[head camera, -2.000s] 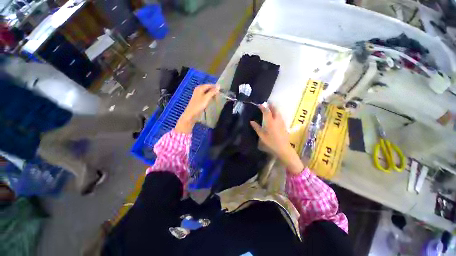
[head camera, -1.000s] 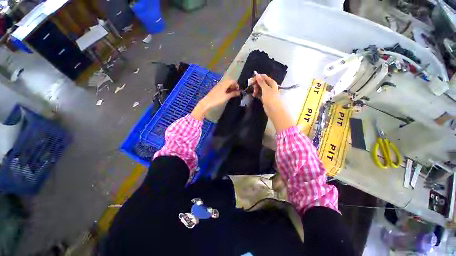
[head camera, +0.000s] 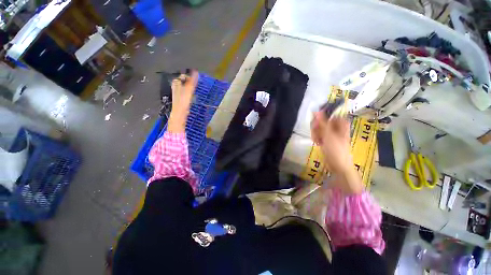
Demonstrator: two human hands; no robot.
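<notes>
A bundle of black cut pieces lies lengthwise along the left part of the sewing table, its near end towards my lap. A white paper ticket shows on it, with a dark band across its middle. My left hand is raised over the blue crate, off the bundle, fingers bent together; whether they hold anything is unclear. My right hand is blurred, above the yellow PIT tape, right of the bundle, closed on a small dark item that I cannot make out.
The blue slatted crate stands left of the table, with dark cloth beside it. Yellow-handled scissors, a dark rectangle and small white strips lie right. The white machine is behind. Another basket stands on the floor.
Both hands have left the bundle's middle and moved apart, left towards the crate and right over the yellow tape. The ticket on the bundle is now uncovered.
</notes>
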